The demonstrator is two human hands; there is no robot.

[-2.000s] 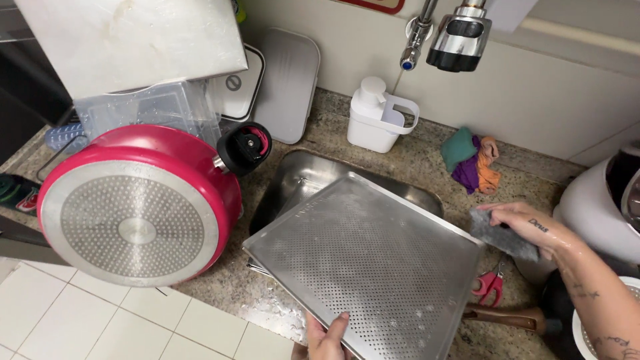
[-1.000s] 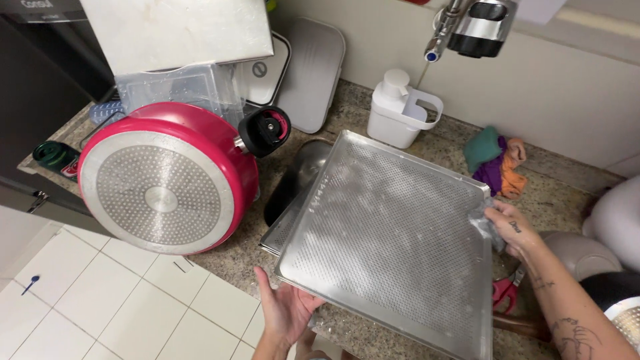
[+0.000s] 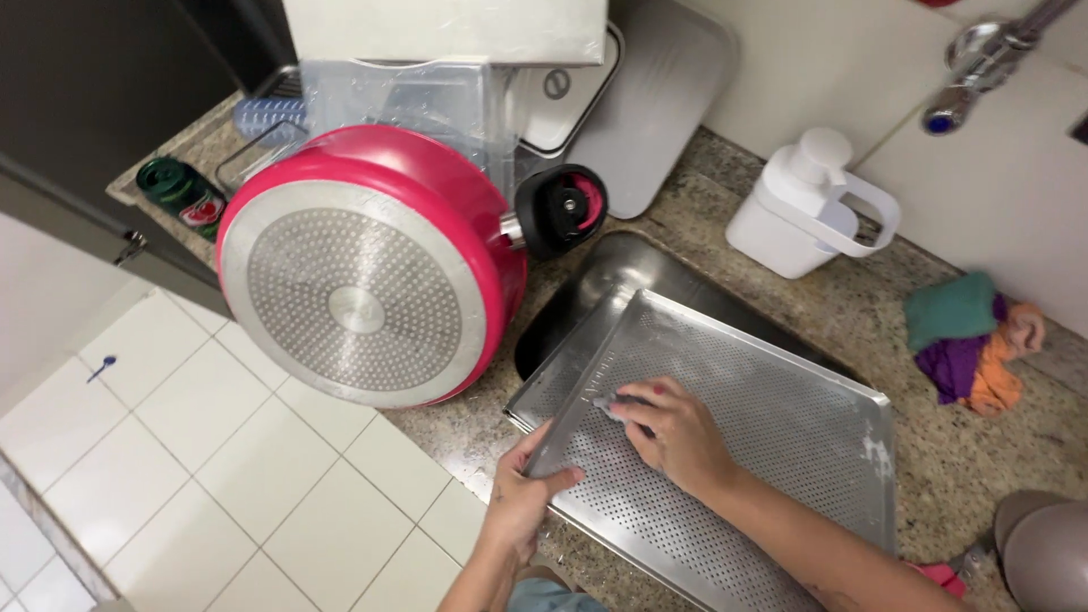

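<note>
A perforated metal baking tray [image 3: 765, 425] lies tilted over the steel sink [image 3: 633, 255], with traces of white suds near its right edge. My left hand [image 3: 531, 493] grips the tray's left rim, thumb on the upper face. In my right hand [image 3: 671, 425] is a grey scrubbing pad [image 3: 612, 406], mostly hidden by the fingers and pressed to the tray close to its left rim. Beneath this tray, a second perforated tray [image 3: 544, 387] shows at the left.
A pink pan [image 3: 399, 170] stands on its side at the left, before a plastic container [image 3: 399, 93]. Behind the sink are a white soap dispenser [image 3: 795, 204] and the faucet [image 3: 977, 76]. Cloths [image 3: 965, 348] lie right; a green can [image 3: 183, 195] is far left.
My right hand has moved with the pad from the tray's right edge to near its left rim. My left hand, open beside the lower edge a second ago, now grips the left rim.
</note>
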